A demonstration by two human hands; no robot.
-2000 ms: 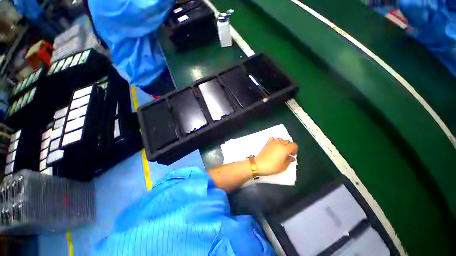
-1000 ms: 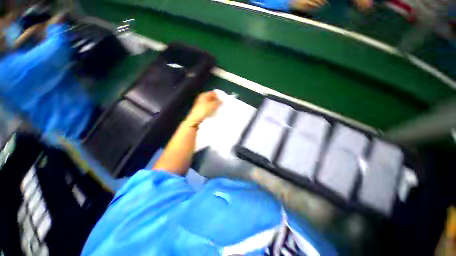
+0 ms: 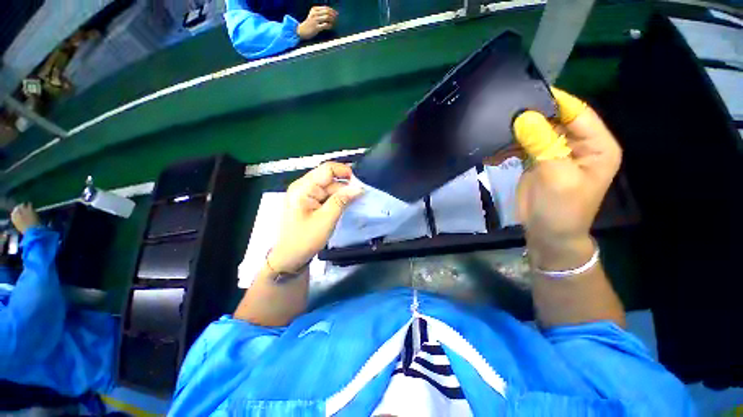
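Observation:
A glossy black phone-sized unit (image 3: 464, 122) is held up, tilted, above the bench. My right hand (image 3: 566, 167), with yellow finger cots on thumb and a finger, grips its upper right end. My left hand (image 3: 314, 212) is at its lower left corner, with thumb and finger pinched on a white film (image 3: 367, 213) that hangs below the unit. Whether the film touches the unit cannot be told. Below is a black foam tray (image 3: 424, 251) with white film-covered pockets, partly hidden by the unit and hands.
A film stack (image 3: 262, 240) lies left of the tray. Further left stand a tray of glossy dark units (image 3: 167, 261) and a white bottle (image 3: 107, 200). A tall black tray stack (image 3: 680, 187) stands at the right. People in blue sit left and across the green belt.
The view has swung right. My left hand has moved from the film stack to the unit's corner. My right hand has come into view holding the black unit.

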